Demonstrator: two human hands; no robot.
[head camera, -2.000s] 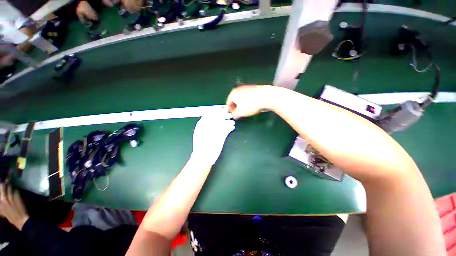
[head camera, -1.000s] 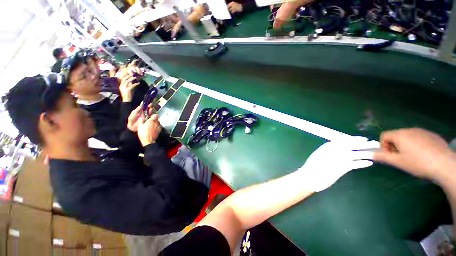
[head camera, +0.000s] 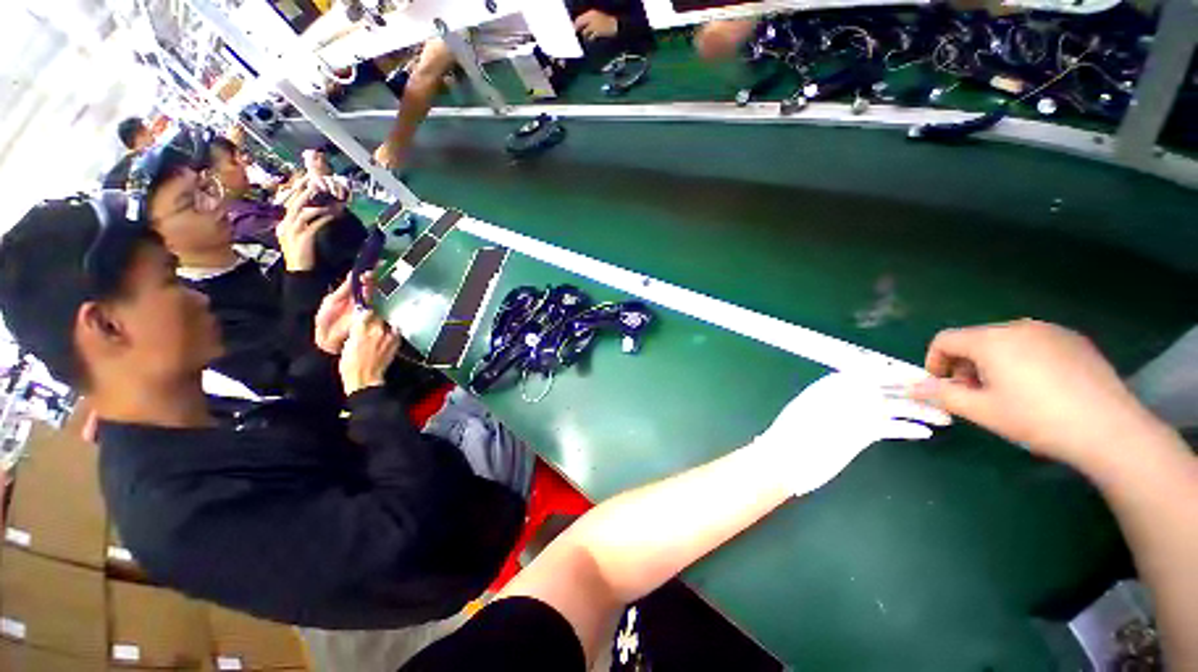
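Note:
My left hand (head camera: 841, 427), in a white glove, is held over the green bench at the white rail, its fingers pointing right. My bare right hand (head camera: 1025, 381) touches the glove's fingertips, its thumb and index finger bent together. I cannot tell whether anything small is between the fingers. A clump of dark wired housings (head camera: 558, 328) lies on the bench to the left of my hands.
The white rail (head camera: 709, 309) separates the bench from the green conveyor (head camera: 788, 197). A dark unit (head camera: 535, 135) lies on the belt. Dark strips (head camera: 469, 305) lie beyond the clump. Co-workers (head camera: 263, 486) sit at left. A box with metal parts (head camera: 1117, 633) is at lower right.
The view has swung left since the earliest frame, bringing the co-workers in. My hands stay together at the fingertips. Over the last second they shift slightly left in the picture.

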